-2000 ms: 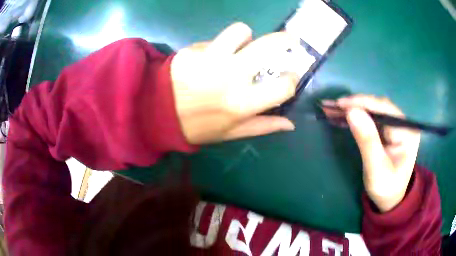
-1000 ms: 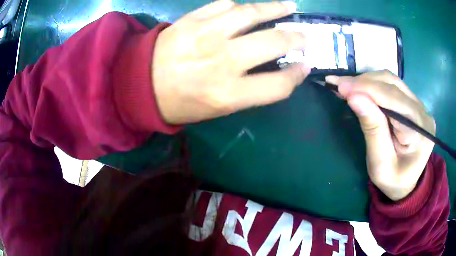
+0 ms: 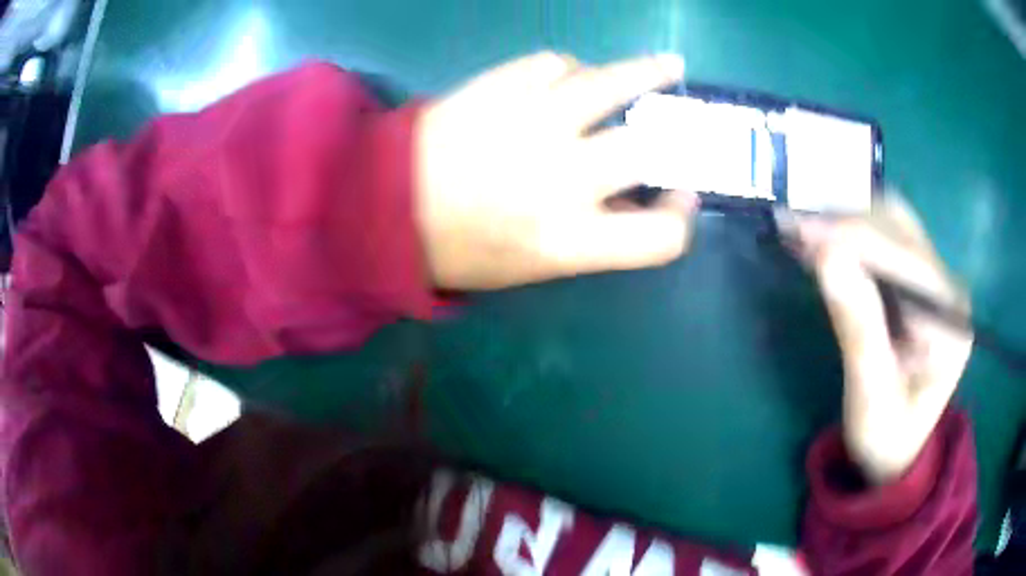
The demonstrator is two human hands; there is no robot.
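The phone assembly (image 3: pixel 827 161), black-rimmed with pale inner areas and a dark and blue band across it, lies flat on the green table. My left hand (image 3: pixel 551 174) lies over its left end, fingers spread, holding it by the edges and hiding that end. My right hand (image 3: pixel 889 304) is at its near right edge and holds dark tweezers (image 3: pixel 925 302) like a pen. The right hand and tweezers are blurred. The tips are by the near edge close to the band; I cannot tell if they touch it.
The glossy green table (image 3: pixel 630 383) stretches around the phone. Dark items and cables (image 3: pixel 34 68) are at the far left edge. A white piece (image 3: pixel 197 399) shows at the lower left, by the dark red sweatshirt (image 3: pixel 529 529).
The phone has turned from slanting to lying crosswise since two seconds ago. My right hand and tweezers have moved from clear of the phone to its near edge, then right along it.
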